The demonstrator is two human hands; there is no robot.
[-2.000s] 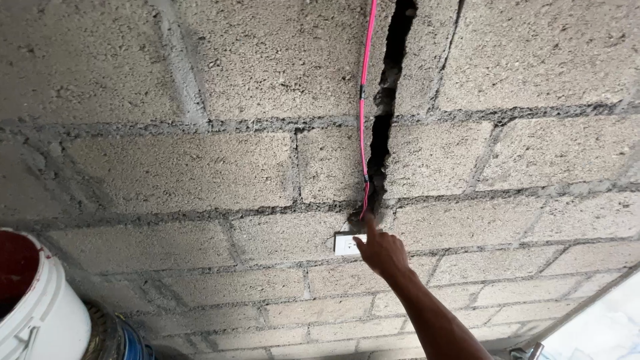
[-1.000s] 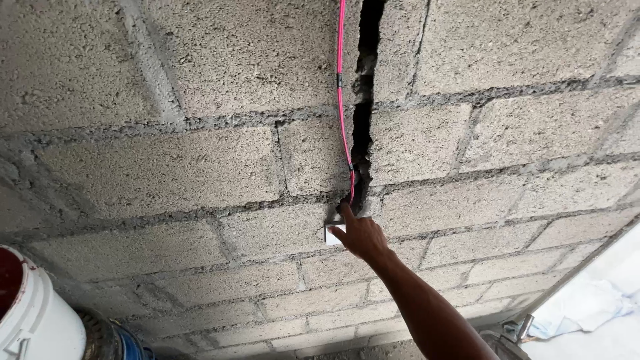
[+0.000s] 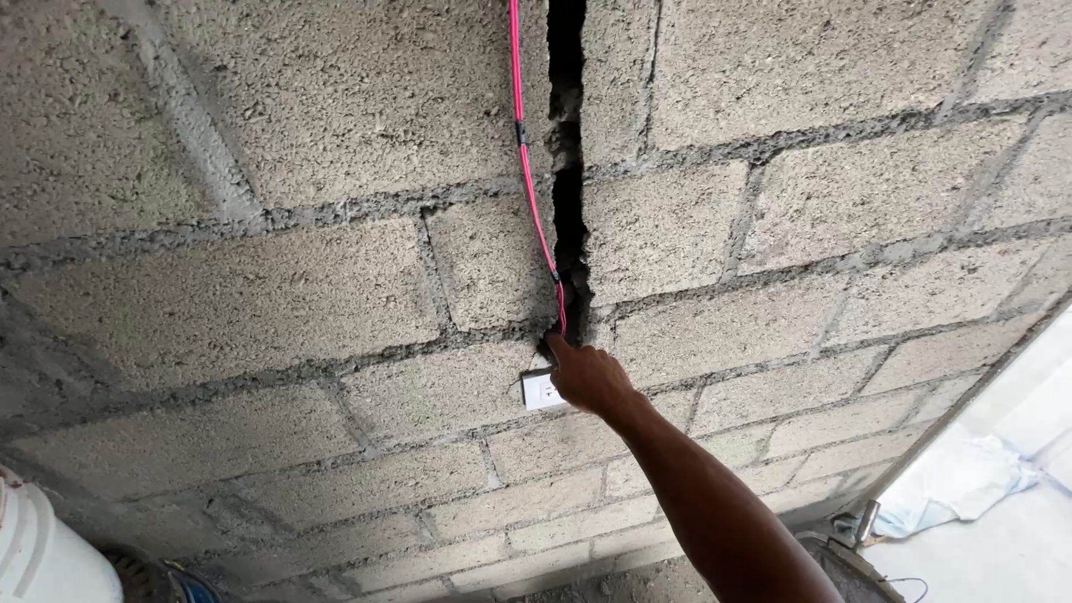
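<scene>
My right hand (image 3: 590,377) reaches up from the lower right, its fingertips at the lower end of the pink wires (image 3: 529,180), just above a white electrical outlet (image 3: 540,391). Whether the fingers grip the wires cannot be told. The wires hang down the wall, bound at spots with black tape (image 3: 521,132). Beside them on the right runs a dark, rough-edged vertical channel (image 3: 569,201) cut in the concrete block wall (image 3: 670,226). The hand covers the outlet's right part. My left hand is out of view.
At the lower left stands a white plastic bucket (image 3: 52,548), with a dark and blue object (image 3: 180,582) beside it. Toward the lower right are a grey container (image 3: 846,569) and a pale crumpled sheet (image 3: 963,490) beyond the wall's edge.
My right hand stays by the outlet and the wires' lower end; its fingers have shifted slightly. The view has moved, with less of the bucket showing now.
</scene>
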